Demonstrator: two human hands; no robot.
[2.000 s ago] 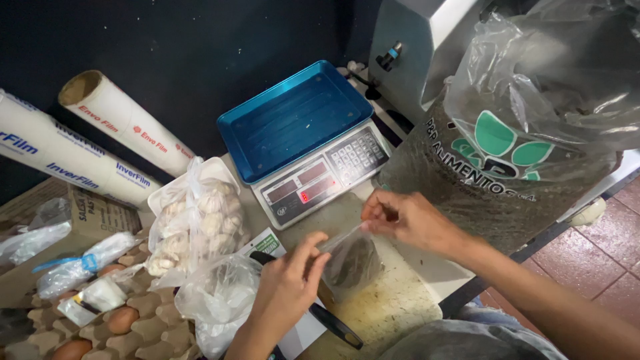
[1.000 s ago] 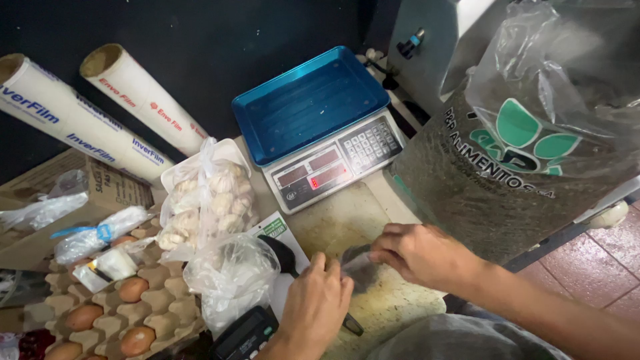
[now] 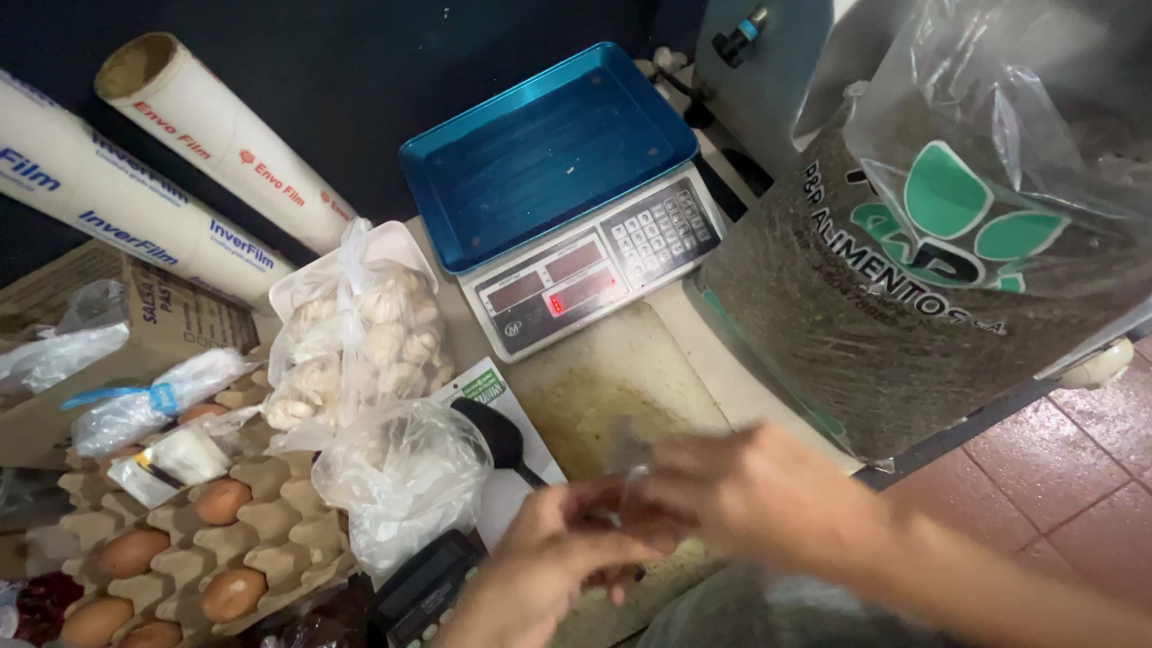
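My left hand point(image 3: 562, 549) and my right hand point(image 3: 720, 486) meet over a stained cutting board point(image 3: 621, 387), both closed on a small clear plastic bag point(image 3: 633, 454), which is blurred and mostly hidden by the fingers. Behind them a digital scale point(image 3: 589, 279) carries a bare blue metal tray point(image 3: 549, 157). To the right stands a large clear bag of dried brown herb-like matter point(image 3: 837, 306). Just left of my hands, a black spoon point(image 3: 495, 432) lies on a printed card point(image 3: 486, 382).
At the left are a bag of garlic bulbs point(image 3: 387, 333), a knot of clear plastic bags point(image 3: 405, 477), an egg carton with brown eggs point(image 3: 261, 513), film rolls point(image 3: 243, 153) and a cardboard box point(image 3: 180, 297). A calculator point(image 3: 427, 580) lies near the front. Grey machine housing point(image 3: 765, 81) rises behind the scale.
My hands, apart at the bag two seconds ago, have come together around it. The bag, spread between them then, is now bunched among the fingers.
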